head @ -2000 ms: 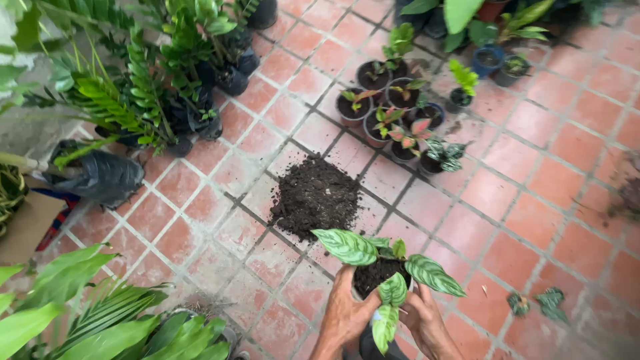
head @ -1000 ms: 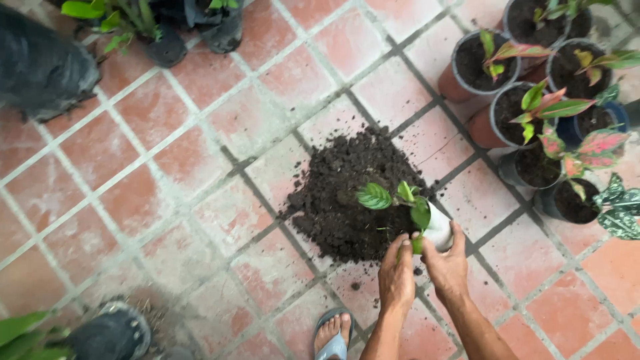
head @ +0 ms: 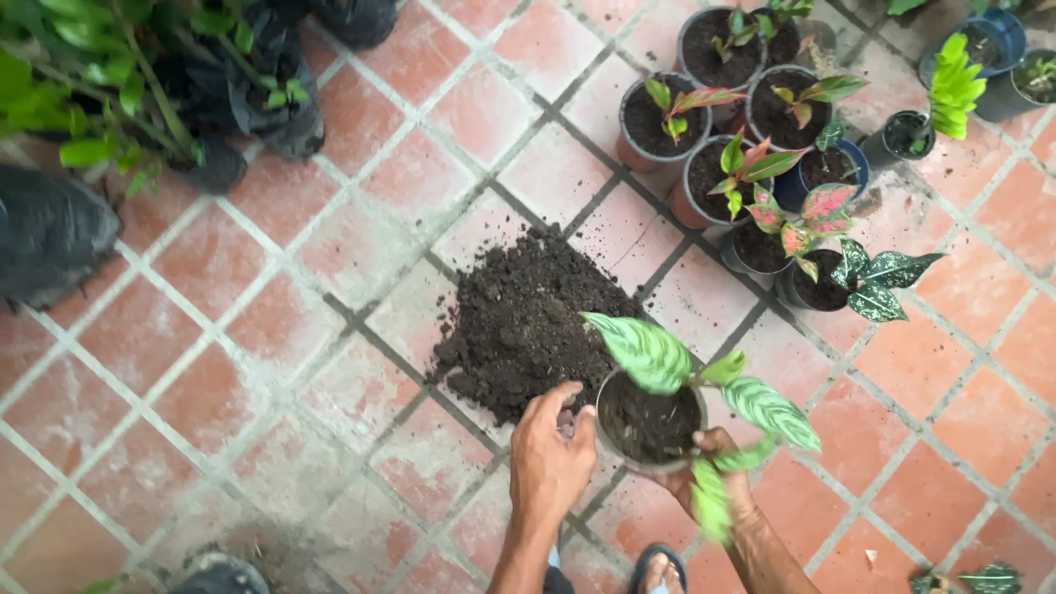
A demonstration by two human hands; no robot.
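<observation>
A round plant pot filled with dark soil is gripped by my right hand at its lower right rim, the fingers partly under it. Long striped green leaves spread from the plant in it. My left hand is just left of the pot, thumb and fingers apart, holding nothing. A heap of loose dark potting soil lies on the floor tiles beyond both hands, partly overlapped by the pot and a leaf.
Several small potted plants stand in a cluster at the upper right. Black plastic grow bags and leafy plants fill the upper left. A sandalled foot is at the bottom edge, and cut leaves lie at the lower right.
The pot was tilted over the soil heap between both hands; now it is more upright, with its soil facing up. My left hand has come off it.
</observation>
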